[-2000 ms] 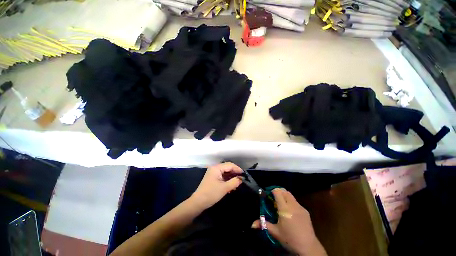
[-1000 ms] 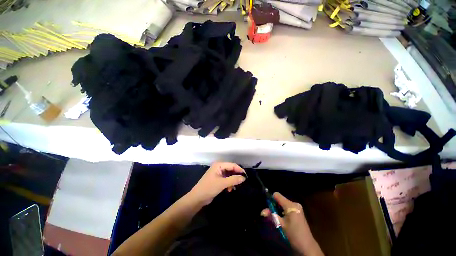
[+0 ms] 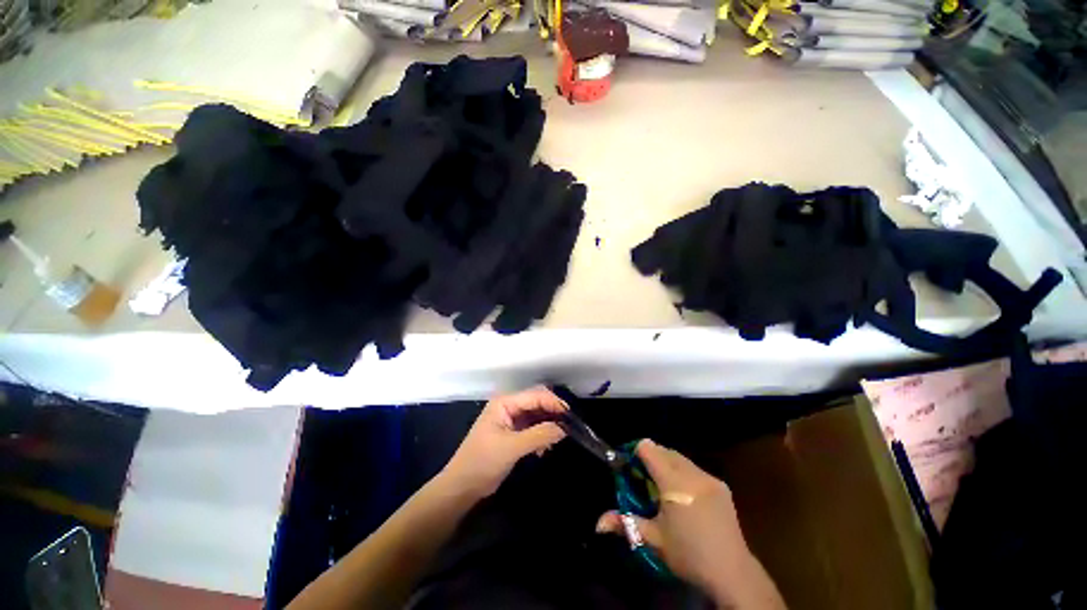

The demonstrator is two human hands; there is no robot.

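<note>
My right hand (image 3: 691,521) holds teal-handled scissors (image 3: 627,491) over my lap, with a small yellow patch on the hand. The dark blades point up and left to the fingertips of my left hand (image 3: 501,443). My left thumb and fingers are pinched together on a dark piece of fabric (image 3: 558,398), hard to make out against the dark clothing. A large black pile (image 3: 298,238) lies on the table at the left, strip ends sticking out. A smaller black pile (image 3: 775,262) lies at the right, with looped strips beside it.
The table's white front edge (image 3: 477,379) runs just beyond my hands. An open cardboard box (image 3: 822,500) stands right of my lap. At the back are a red-and-brown object (image 3: 587,66) and grey-beige bundles (image 3: 858,30). A small bottle (image 3: 81,293) is at the left, a smartphone (image 3: 66,572) lower left.
The scissors, more upright and apart from the left fingertips a second ago, now slant left with blades at those fingertips. The whole view has shifted slightly. The piles look the same.
</note>
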